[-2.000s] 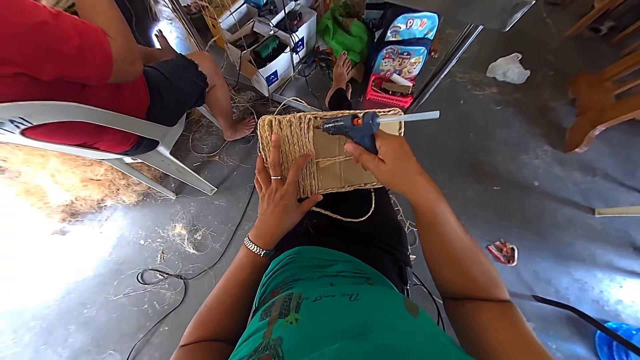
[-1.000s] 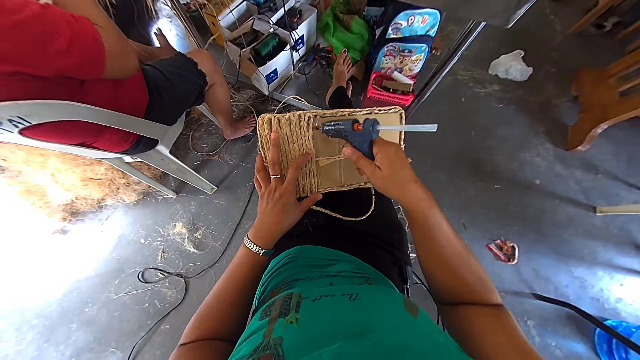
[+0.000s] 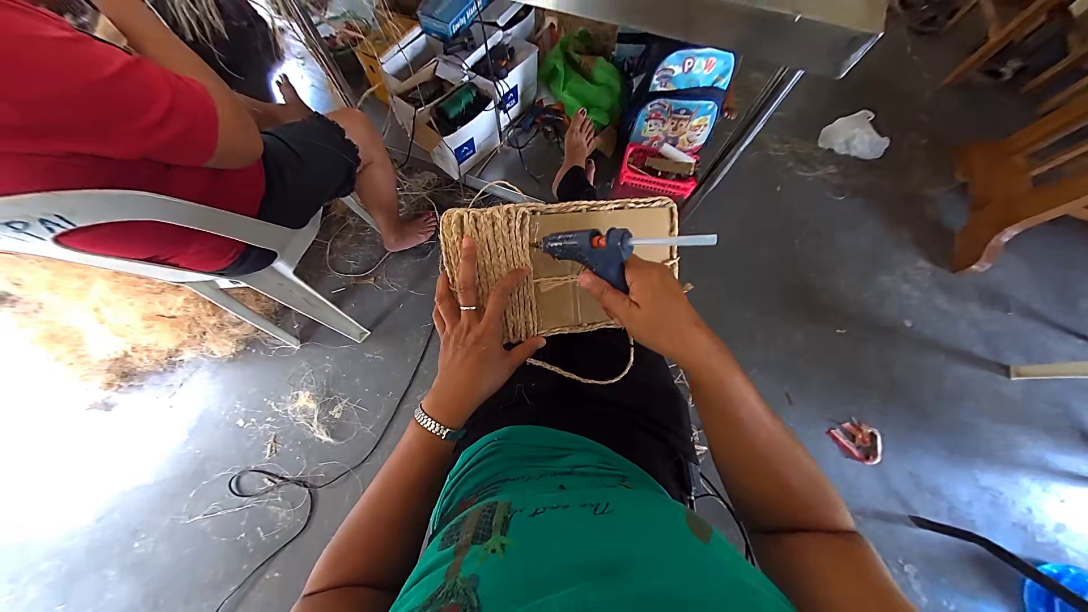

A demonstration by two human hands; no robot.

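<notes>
On my lap lies a rectangular cardboard piece edged with braided rope, its left part covered by rows of twisted natural-fibre rope. My left hand rests on these rows with its fingers spread, pressing on them and gripping nothing. A dark blue hot glue gun with a clear glue stick out of its back is held in my right hand. Its nozzle points left, at the edge of the rope rows. A loose rope length loops below the lower edge.
At the left a person in a red shirt sits on a white plastic chair. Ahead are cardboard boxes, a green plastic bag, a cartoon backpack and a red basket. A black cable crosses the floor; wooden furniture stands right.
</notes>
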